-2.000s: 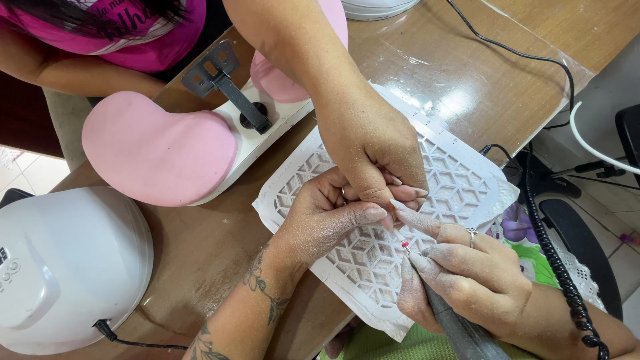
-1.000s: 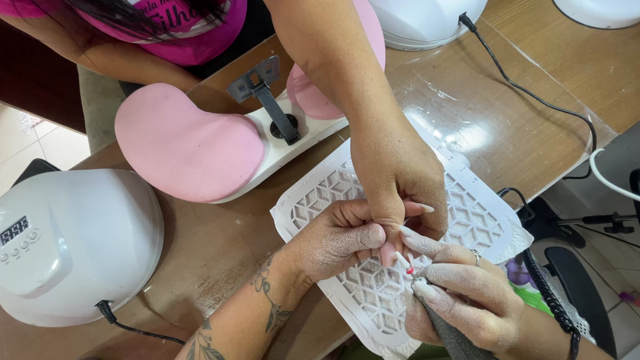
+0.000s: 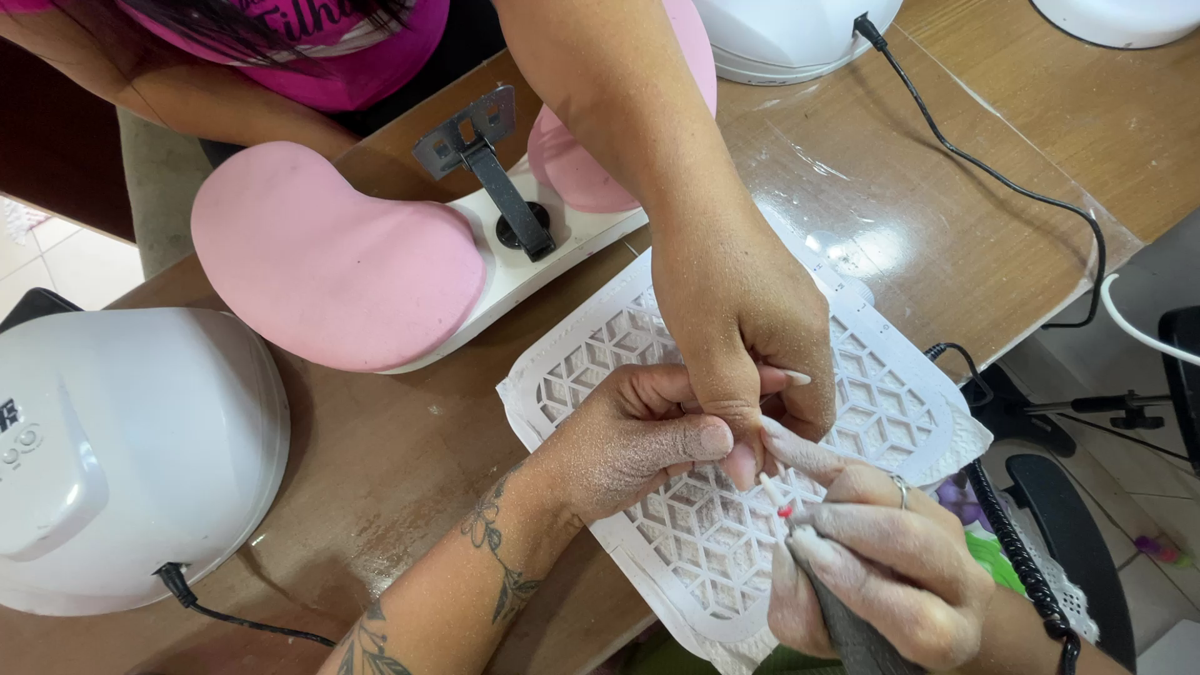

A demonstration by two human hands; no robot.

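My left hand (image 3: 623, 436), dusted with white powder, grips the fingers of another person's hand (image 3: 755, 309), thumb on top. In my right hand (image 3: 891, 553), also powdery, is the dark handpiece of an electric nail drill (image 3: 839, 600). Its bit, white with a red part (image 3: 785, 512), points up at a fingertip of the other person; whether it touches cannot be told. One finger of my right hand rests against that person's hand. Beneath the hands lies a white nail dust collector (image 3: 717, 553) with a cube-patterned grille, covered in dust.
A pink cushioned armrest (image 3: 328, 262) with a dark phone holder (image 3: 497, 178) stands behind. One white nail lamp (image 3: 141, 450) is at left, another (image 3: 797, 33) at the top. Black cables cross the wooden table (image 3: 403, 450). The other person's pink shirt (image 3: 347, 56) shows at upper left.
The view has shifted somewhat. My left hand keeps its hold on the other person's fingers, and my right hand still holds the drill at the fingertips, its fingers slightly repositioned.
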